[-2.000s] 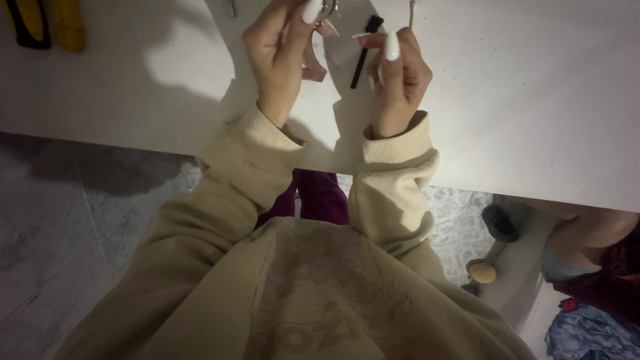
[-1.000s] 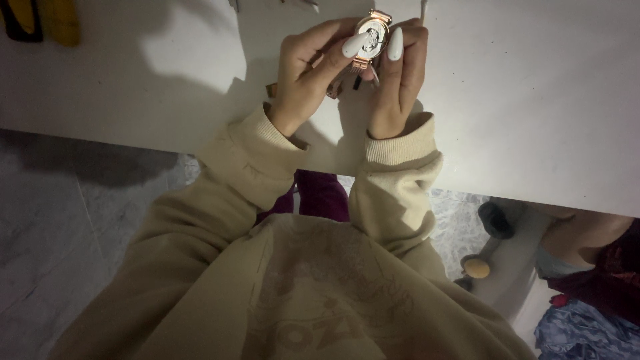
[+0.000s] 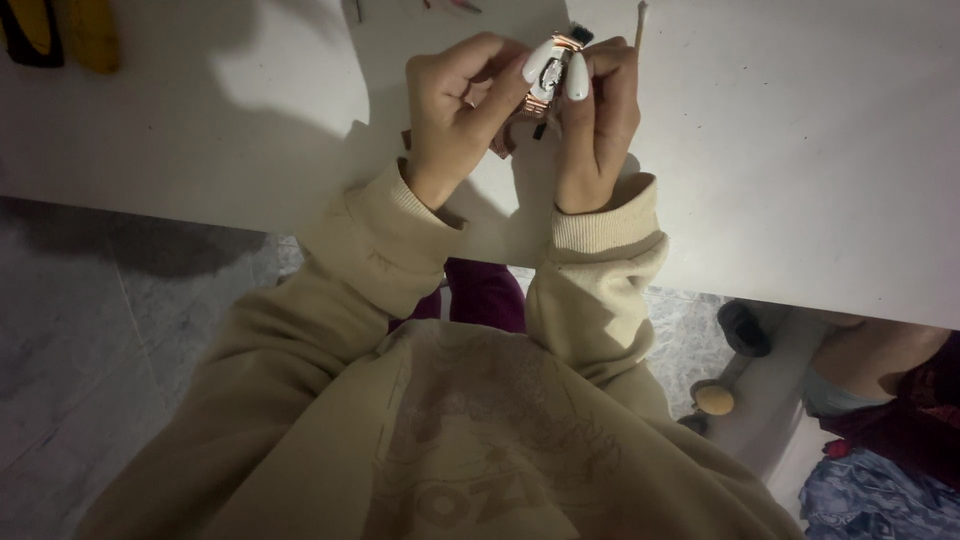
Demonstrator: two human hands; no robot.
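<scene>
Near the top middle of the head view, a wristwatch (image 3: 552,75) with rose-gold band links is held between both hands. My left hand (image 3: 469,101) grips it from the left, thumb at the edge of the case. On its other side, my right hand (image 3: 600,112) has its thumb against the case. The dark bristles of a small black brush (image 3: 580,34) show just above the watch, and a short black end shows below it; the rest is hidden. A brown piece of cloth (image 3: 502,142) lies partly under my left hand.
A cotton swab (image 3: 641,22) is right of my right hand on the white table (image 3: 787,165). Small thin tools (image 3: 465,6) lie at the top edge, yellow-and-black objects (image 3: 94,34) at the top left. Another person's leg (image 3: 870,356) is below the table at right.
My right hand has moved from beside the black brush to the watch. Since a second ago the watch has turned to a steeper angle between my hands.
</scene>
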